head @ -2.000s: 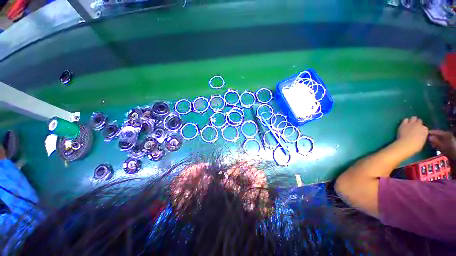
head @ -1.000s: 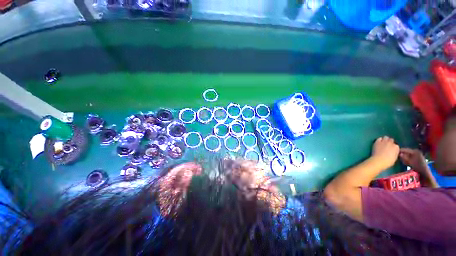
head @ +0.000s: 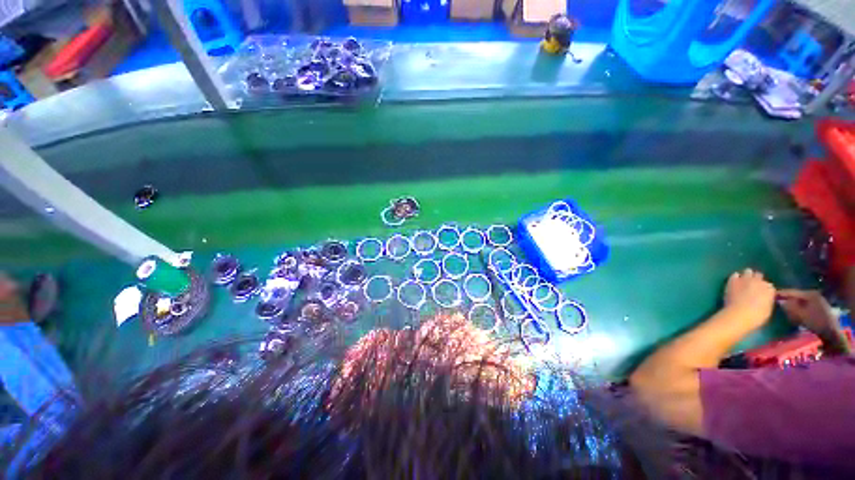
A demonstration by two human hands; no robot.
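My left hand and my right hand are close together at the belt's near edge, mostly covered by dark hair; their fingers and anything in them are hidden. Dark round cases lie piled to the left. Thin silver rings lie in rows to the right of the pile. Slim dark tweezers lie among the right-hand rings. A blue tray holds white rings. A small dark round part lies against a lone ring beyond the rows.
A green roll and dark textured disc lie far left. One dark part sits farther up the belt. A clear tray of dark parts stands on the far ledge. A neighbour's arm and red tray are at right.
The view has tilted up, showing the far ledge and its clear tray. A dark round part now shows beside the lone ring, where only the ring showed before. My hands remain close together.
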